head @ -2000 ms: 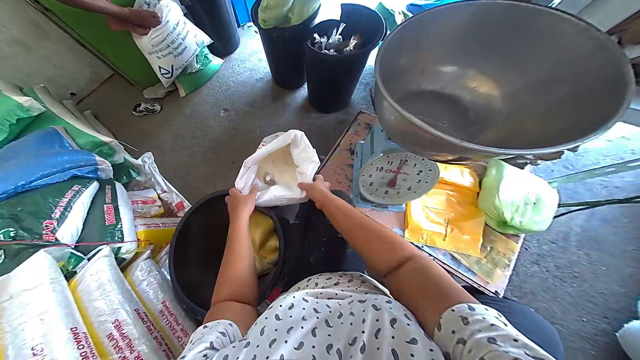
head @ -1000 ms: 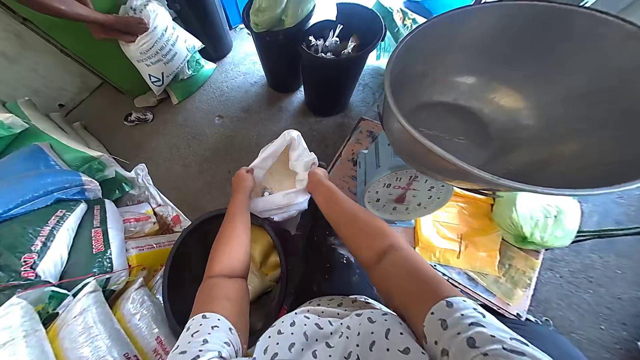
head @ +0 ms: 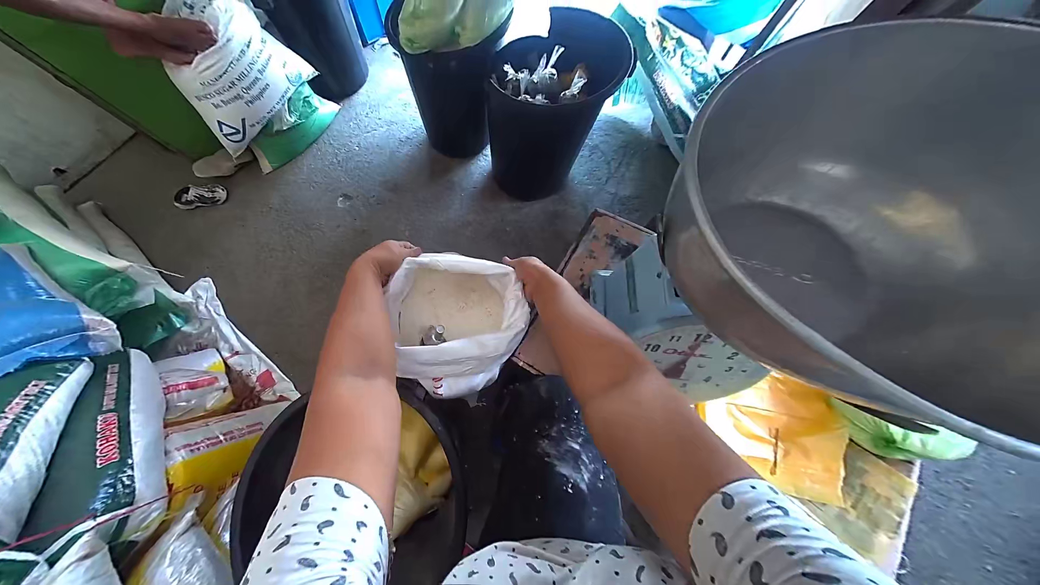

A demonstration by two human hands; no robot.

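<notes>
A white woven sack [head: 459, 357] stands upright with its mouth wide, between my two hands. Inside lies a pale granular material [head: 463, 301], with a small metal object [head: 434, 334], perhaps a scoop's handle, poking out near the front rim. My left hand [head: 392, 258] grips the sack's left rim. On the right rim, my right hand [head: 526, 272] holds the fabric. Below and to the left is a black tub [head: 272, 463] with yellowish bags [head: 422, 463] in it. A dial scale [head: 699, 357] with a large metal bowl [head: 821, 211] stands at the right.
Filled sacks [head: 89, 439] are piled at the left. Black buckets [head: 536, 138] stand ahead, one holding tied plastic bags. At the upper left a person's hands [head: 175, 36] hold a printed white sack [head: 236, 81]. A yellow plastic bag [head: 780, 439] and a green one [head: 902, 431] lie beside the scale.
The sack's mouth has spread wider and rounder than a second ago. The metal object, in sight two seconds ago and not plainly seen one second ago, shows again. Both hands remain on the rim.
</notes>
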